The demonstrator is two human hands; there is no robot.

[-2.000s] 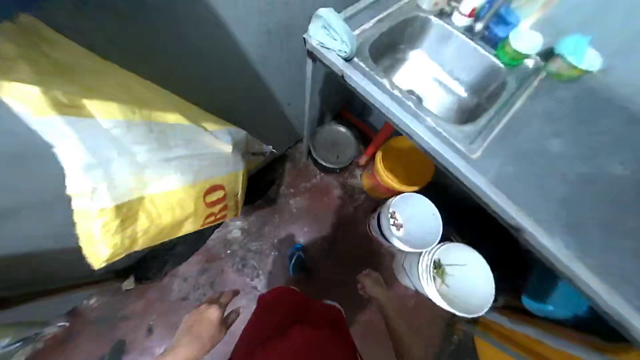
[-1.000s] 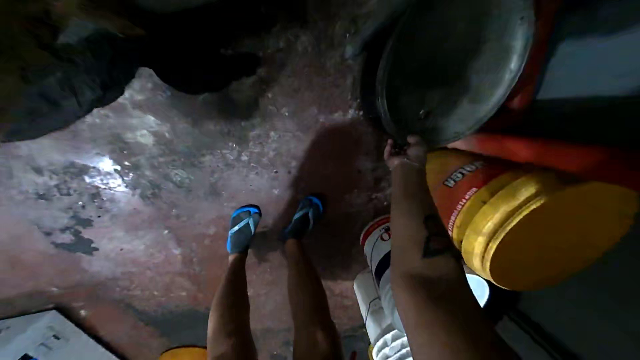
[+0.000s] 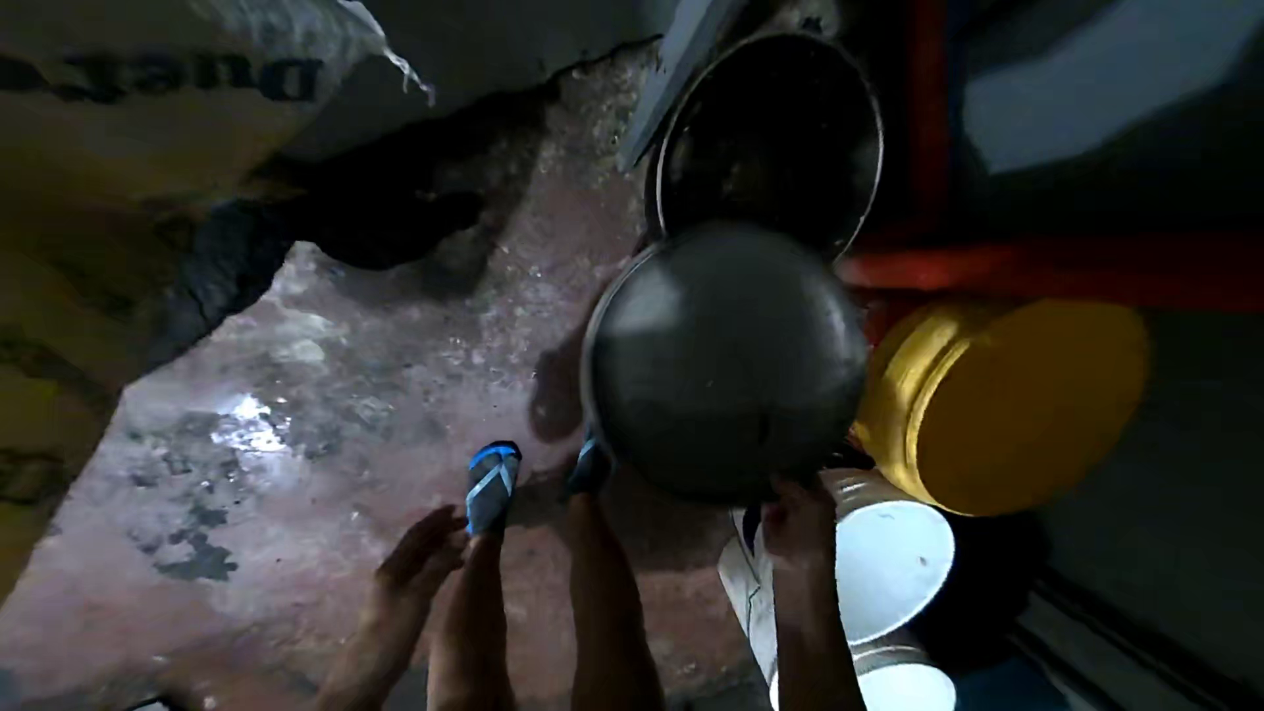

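Note:
My right hand (image 3: 798, 518) grips the near edge of a round, dark metal pan or lid (image 3: 726, 365), whose smooth face is toward the camera. Behind it a large round metal pot (image 3: 770, 143) stands on the floor, its inside dark; the held piece overlaps its near rim. My left hand (image 3: 425, 553) is held over the floor beside my sandalled foot, fingers apart, with nothing in it. The fingers of my right hand are partly hidden by shadow.
A yellow plastic bucket (image 3: 1027, 405) and white buckets (image 3: 894, 568) stand at the right. A red bar (image 3: 1047, 276) runs behind the yellow one. The printed sack (image 3: 128, 128) fills the upper left. The reddish floor (image 3: 395, 375) is worn and partly wet.
The round metal piece has come away from the pot, toward my feet, in my right hand, and the pot's dark inside shows. My left hand has come into view.

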